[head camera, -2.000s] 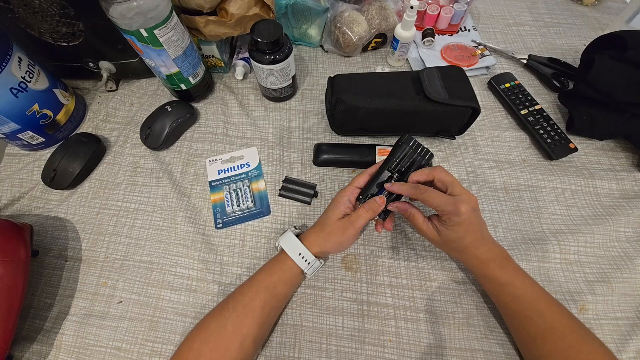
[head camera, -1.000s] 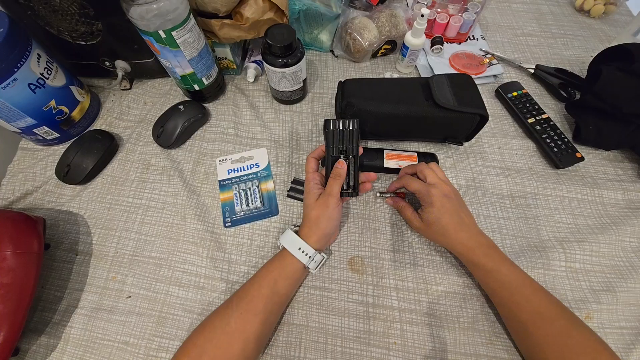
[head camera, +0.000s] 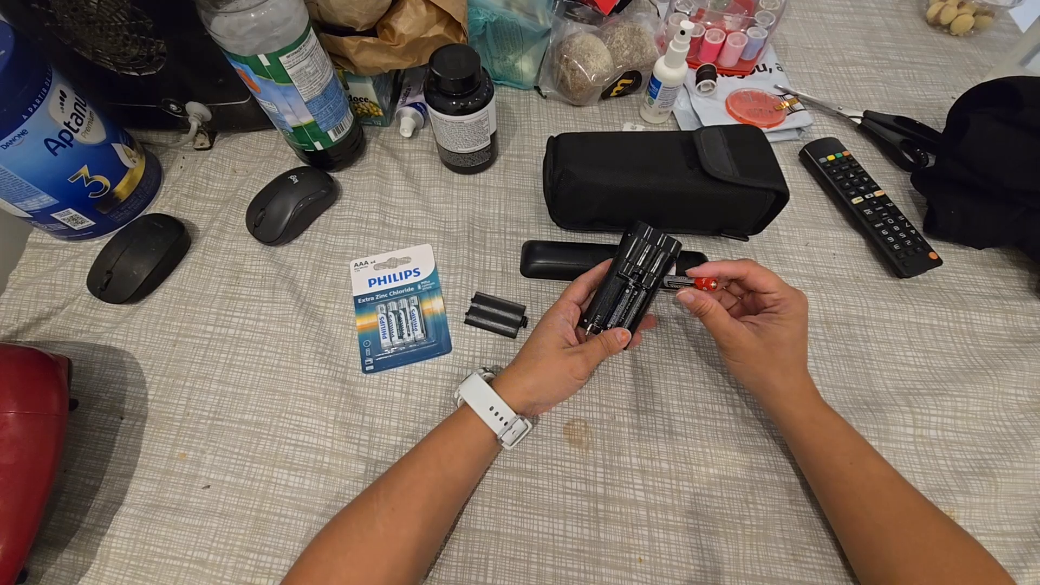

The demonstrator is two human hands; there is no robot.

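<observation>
My left hand, with a white-strapped watch on the wrist, holds a black device tilted, its battery compartment uncovered and facing up. My right hand pinches a small red and black battery between thumb and fingers, just right of the device. Behind them lies a long black object, partly hidden by the device and my left hand. A black ribbed battery cover rests on the cloth left of my left hand. Farther left lies a Philips AAA battery blister pack with several batteries inside.
A black fabric case lies behind my hands. Two black computer mice are at the left, near a tin and bottles. A remote control and scissors lie at the right, a red object at the left edge.
The device, upright one second ago, is now tilted to the right. My right hand has come up beside it, holding the battery. The ribbed cover, partly hidden then, now shows fully.
</observation>
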